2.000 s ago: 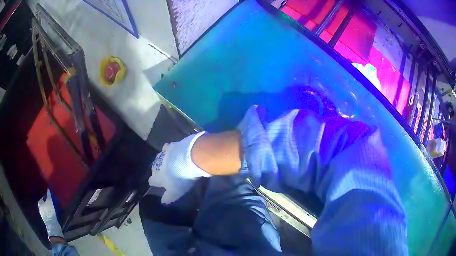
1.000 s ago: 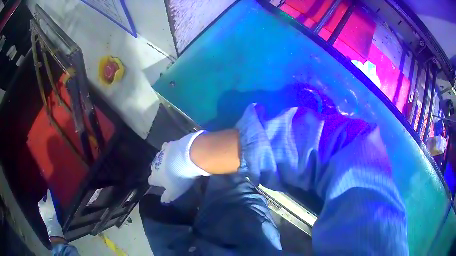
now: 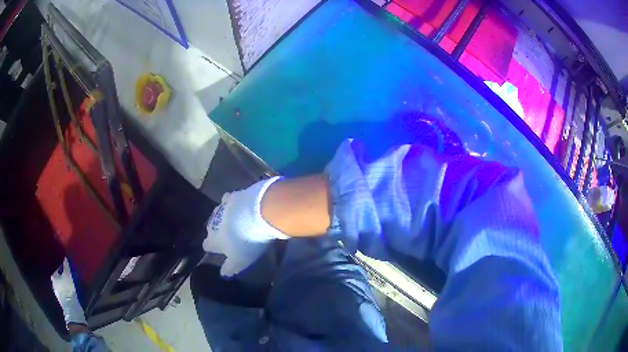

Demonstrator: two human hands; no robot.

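Observation:
A black bin (image 3: 162, 227) stands at the left, tilted in view, with a flat red area (image 3: 76, 199) inside. A tubular metal frame (image 3: 107, 130) stands over it. My right hand (image 3: 237, 230), in a white knit glove, is closed at the bin's near right corner; its fingertips are partly hidden. My left hand (image 3: 65, 295), also in a white glove, is at the bin's lower left side, small and near the picture's edge. Its fingers are mostly hidden, so its grip cannot be told.
A teal machine tabletop (image 3: 303, 82) lies under my right sleeve. A red button on a yellow base (image 3: 150, 94) sits on the pale surface beside the bin. Pink-red panels (image 3: 482, 48) with dark bars are behind the tabletop. Yellow tape (image 3: 155, 337) marks the grey floor.

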